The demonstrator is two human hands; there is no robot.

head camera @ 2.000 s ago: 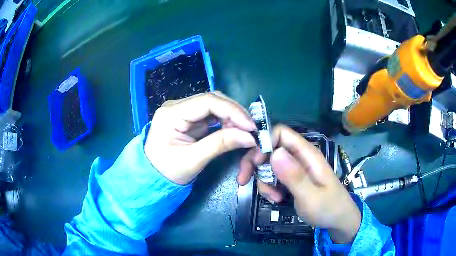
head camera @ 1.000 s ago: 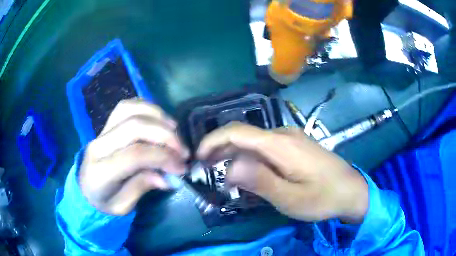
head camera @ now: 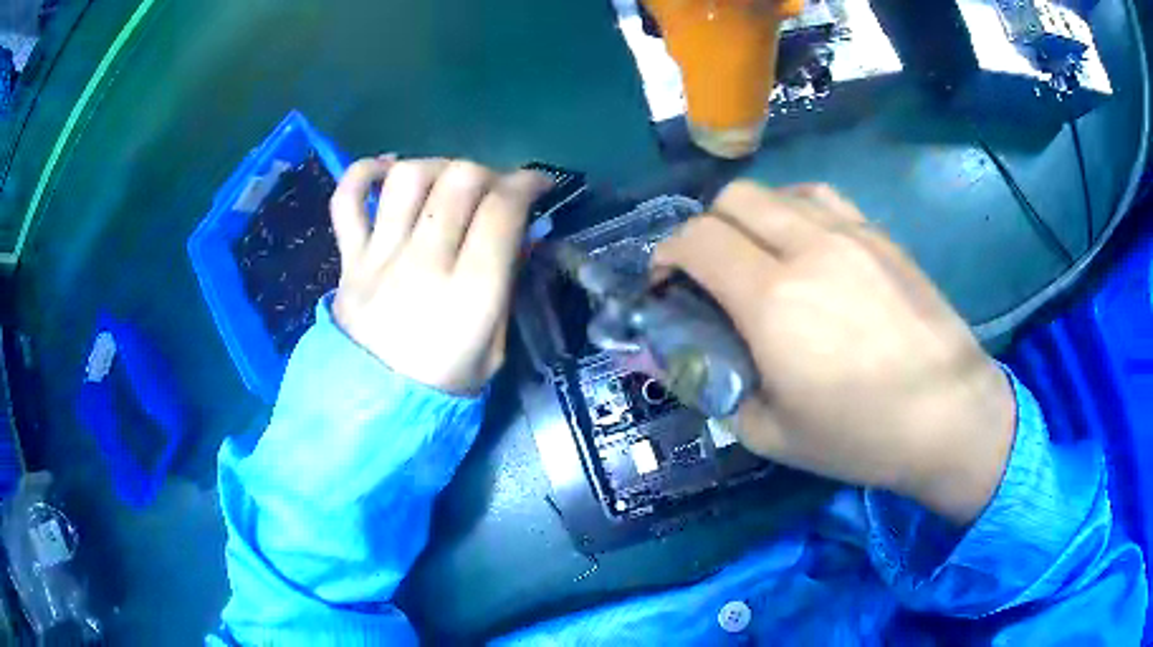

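My left hand (head camera: 430, 259) pinches a dark flat part (head camera: 556, 190) with pale lines at its fingertips, above the fixture's far left corner. My right hand (head camera: 841, 348) is closed around the blurred metal air blow gun (head camera: 689, 339), whose front end points left toward the part. The black fixture (head camera: 569, 487) lies on the bench under both hands. A black housing with slots and white rectangles (head camera: 645, 455) shows in its near part. My hands and the gun hide the rest.
The orange screwdriver (head camera: 727, 76) hangs nose-down beyond the fixture. A blue screw bin (head camera: 228, 303) and a smaller blue bin (head camera: 127, 436) stand left. White-silver devices (head camera: 872, 44) are at the far right. A clear bag (head camera: 51, 569) lies near left.
The blow gun has left the bench and is in my right hand. My left hand has moved up and right with a dark part in its fingers.
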